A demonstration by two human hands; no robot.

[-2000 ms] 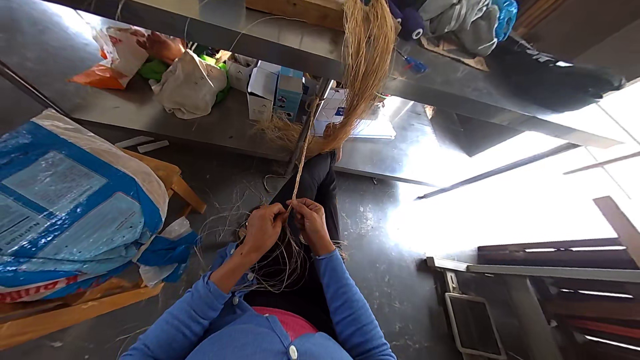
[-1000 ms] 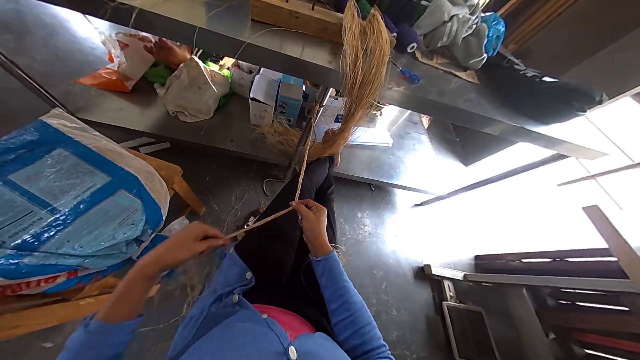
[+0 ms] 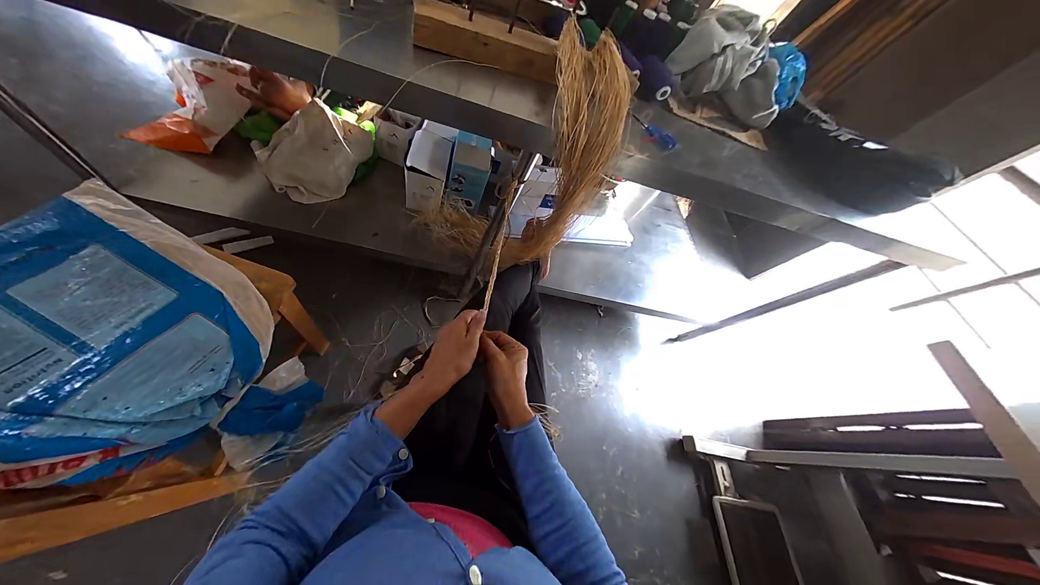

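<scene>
A braided or twisted cord of tan plant fibre (image 3: 494, 268) runs up from my hands to the metal leg of the table. My left hand (image 3: 453, 349) is closed on the cord's lower end, above my dark-trousered leg. Close beside it my right hand (image 3: 505, 366) pinches the fibres at the working end; its fingertips partly hide them. Loose strands trail below my hands. A long bundle of loose fibre (image 3: 591, 122) hangs over the table edge and curves down toward the table leg, where more fibre (image 3: 455, 227) lies.
The metal table (image 3: 487, 97) has a lower shelf (image 3: 382, 231) with a cloth bag (image 3: 315, 154) and small boxes (image 3: 469, 169). Thread cones (image 3: 655, 79) and a blue-handled tool (image 3: 660, 136) lie on top. At left, a large blue-and-white sack (image 3: 122, 325) rests on a wooden stool (image 3: 268, 280).
My left hand has come back from the far lower left, where it drew a strand out, and now sits on the cord beside my right hand.
</scene>
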